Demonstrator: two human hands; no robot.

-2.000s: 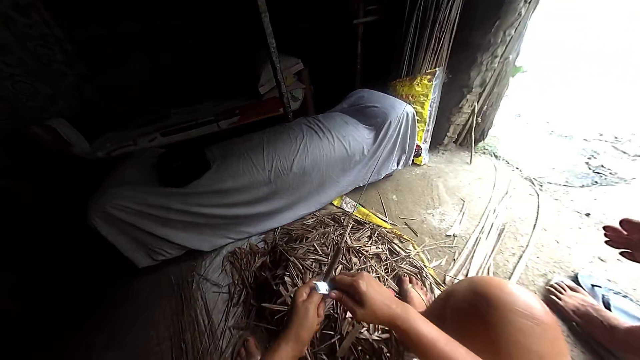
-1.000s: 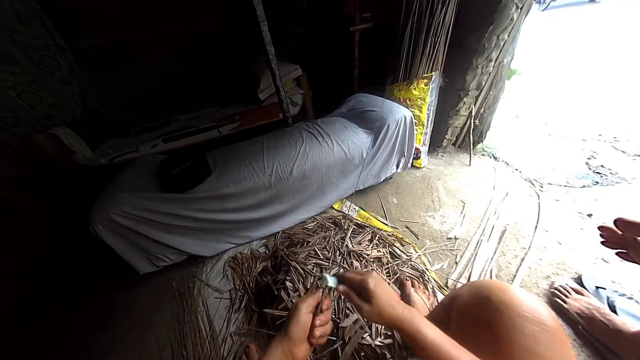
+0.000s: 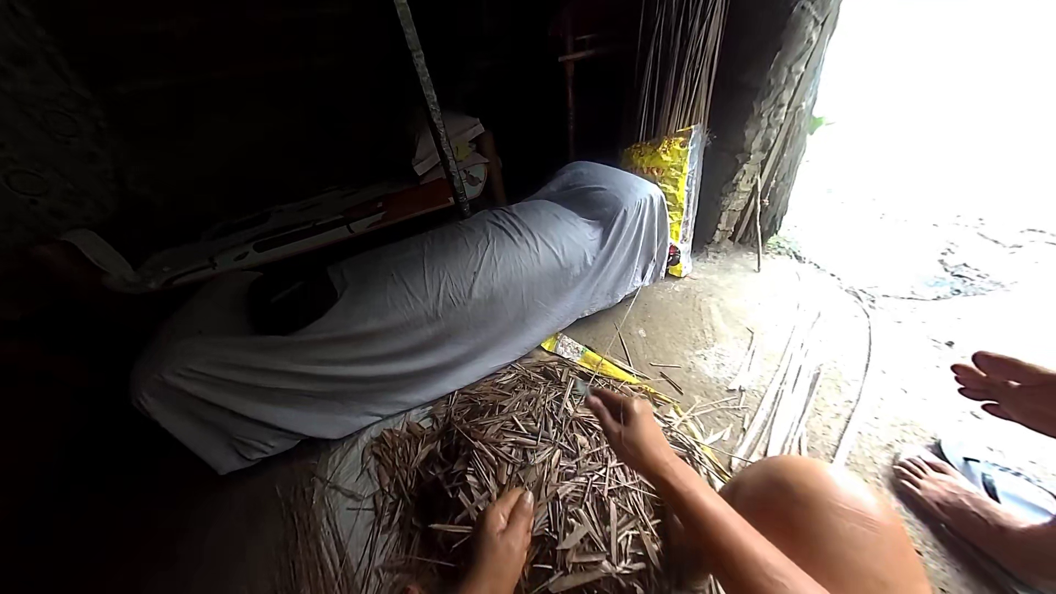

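A heap of dry brown plant strips or leaf scraps (image 3: 577,470) lies on the ground before me. My left hand (image 3: 505,528) is low over the near part of the heap, thumb up; whether it grips anything is hidden. Farther up and to the right, my right hand (image 3: 631,421) is above the heap, its fingertips closed on a small pale bluish piece (image 3: 582,388), too blurred to name. A thin strand runs upward close to that piece; I cannot tell whether the hand holds it.
A long shape under a grey cloth (image 3: 462,280) lies beyond the heap. Yellow printed packaging (image 3: 681,198) stands at its right end, below upright thin sticks (image 3: 685,74). Pale strips (image 3: 780,388) lie right of the heap. Another person's hand (image 3: 1011,392) and foot (image 3: 949,491) are at far right.
My hands were together over the heap around a small pale piece; they are now apart, the right one farther up and holding the piece, the left one lower.
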